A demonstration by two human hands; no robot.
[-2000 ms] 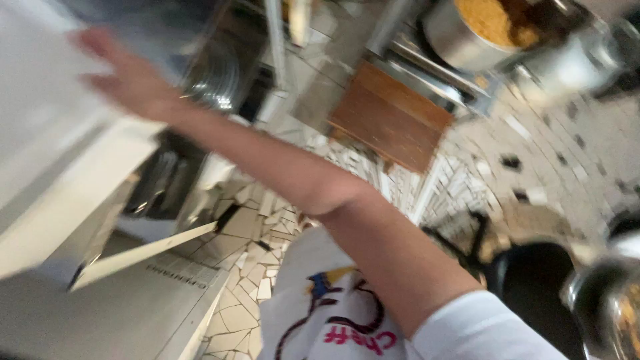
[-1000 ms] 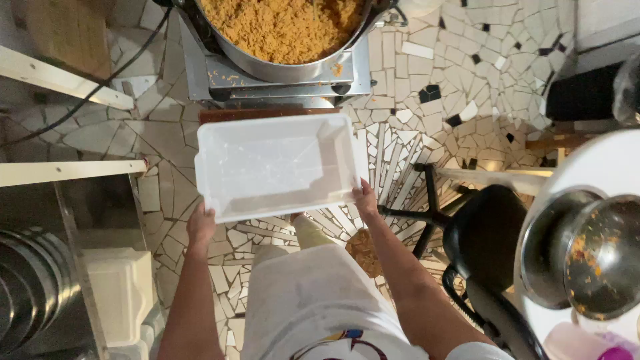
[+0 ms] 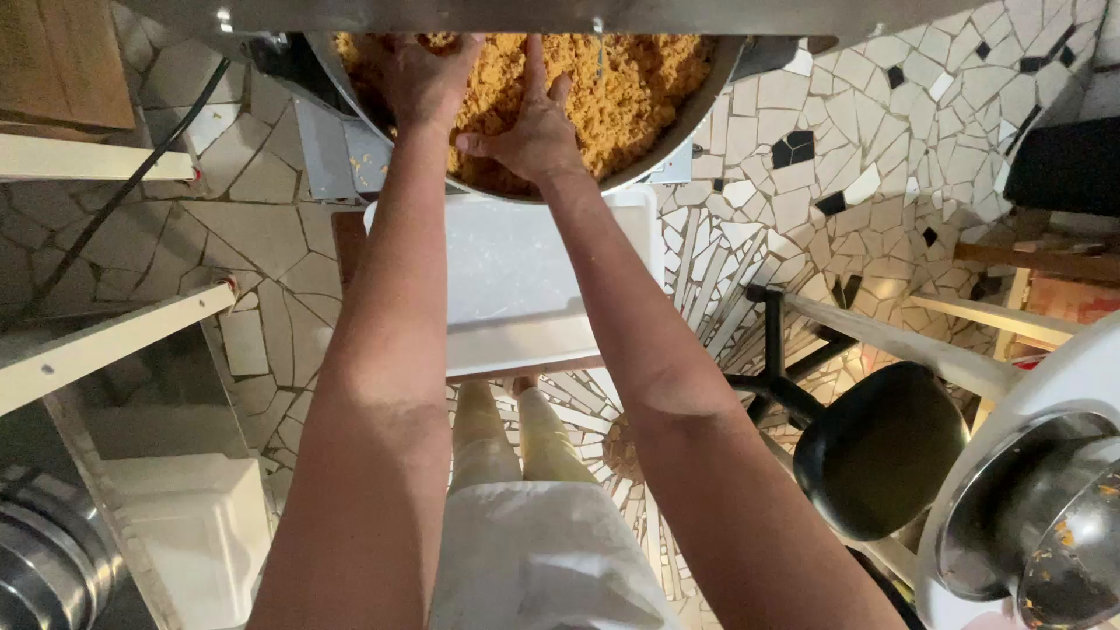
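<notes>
Both my hands reach into a large metal pot (image 3: pixel 719 83) heaped with a crumbly orange-yellow food (image 3: pixel 626 92) at the top of the head view. My left hand (image 3: pixel 429 83) presses into the food on the left, its fingertips partly hidden in it. My right hand (image 3: pixel 534 136) lies on the food near the front rim, its fingers and thumb spread, with nothing seen gripped in it. Just below the pot a white plastic tub (image 3: pixel 512 262) rests on a brown board (image 3: pixel 348 249), partly covered by my forearms.
A metal edge (image 3: pixel 525 16) crosses above the pot. A black chair (image 3: pixel 879 451) stands at right, beside a white round table (image 3: pixel 949 525) with metal bowls (image 3: pixel 1076 534). Cream shelf rails (image 3: pixel 122 346) and a black cable (image 3: pixel 131 192) are at left.
A second ago both my hands held the white tub by its sides. Now the tub rests below the pot, and my hands have let go of it and are in the food.
</notes>
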